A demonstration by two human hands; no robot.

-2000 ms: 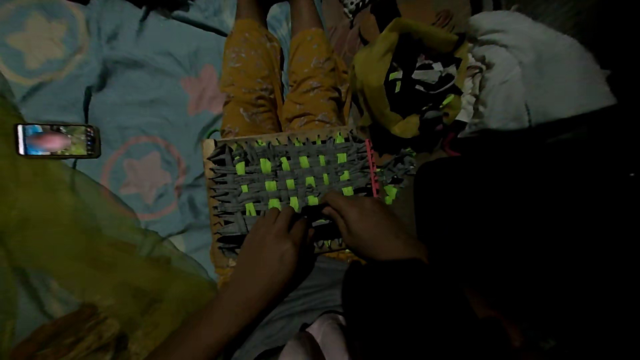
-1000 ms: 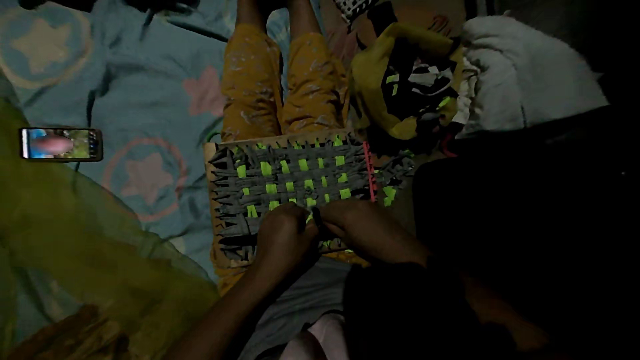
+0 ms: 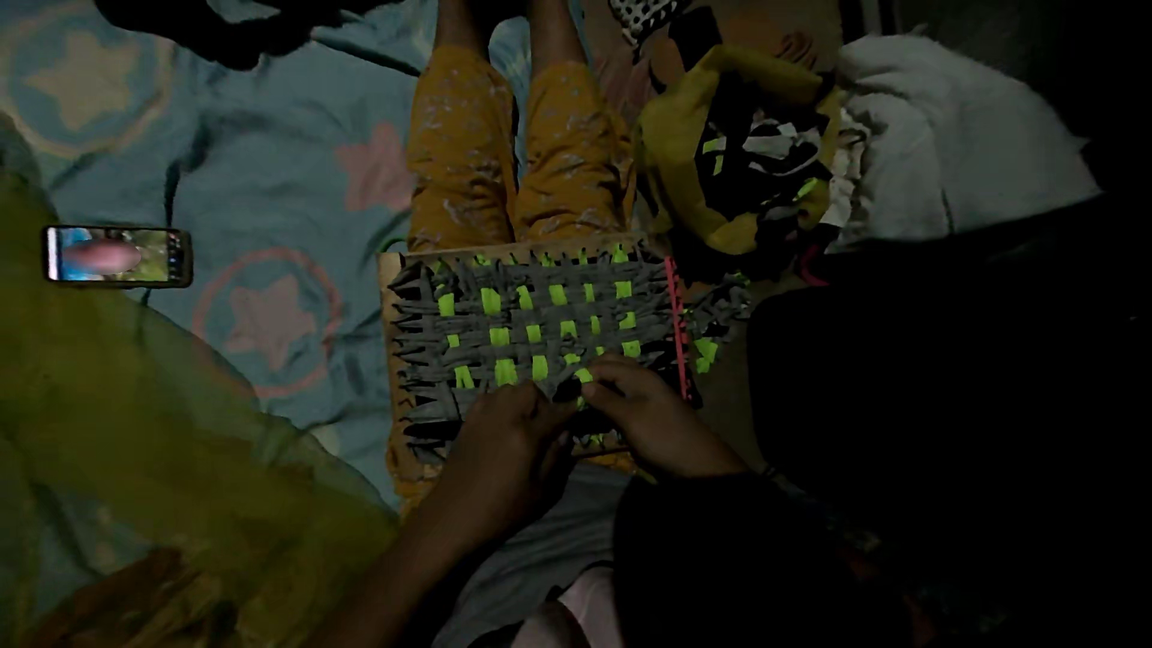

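Note:
A wooden frame loom [image 3: 391,297] lies across the thighs, with gray and neon-green fabric strips [image 3: 504,337] woven in a check over it. A pink-red strip [image 3: 677,315] runs down its right side. My left hand [image 3: 513,432] rests on the lower middle of the weave, its fingers bent down at a dark strip. Beside it, my right hand [image 3: 643,405] has thumb and forefinger at the same dark strip [image 3: 569,390], near the lower right of the weave. The fingertips of both hands are partly hidden in shadow, so what each one grips cannot be made out.
A yellow bag [image 3: 666,162] holding fabric scraps stands beyond the loom at right, next to a white cloth [image 3: 954,135]. Loose gray and green strips [image 3: 706,351] lie by the loom's right edge. A phone [image 3: 117,256] with its screen lit lies on the blue star-patterned sheet [image 3: 261,180].
My hands were close together at the lower weave a second ago; now their fingers are a little apart, with a dark strip showing between them.

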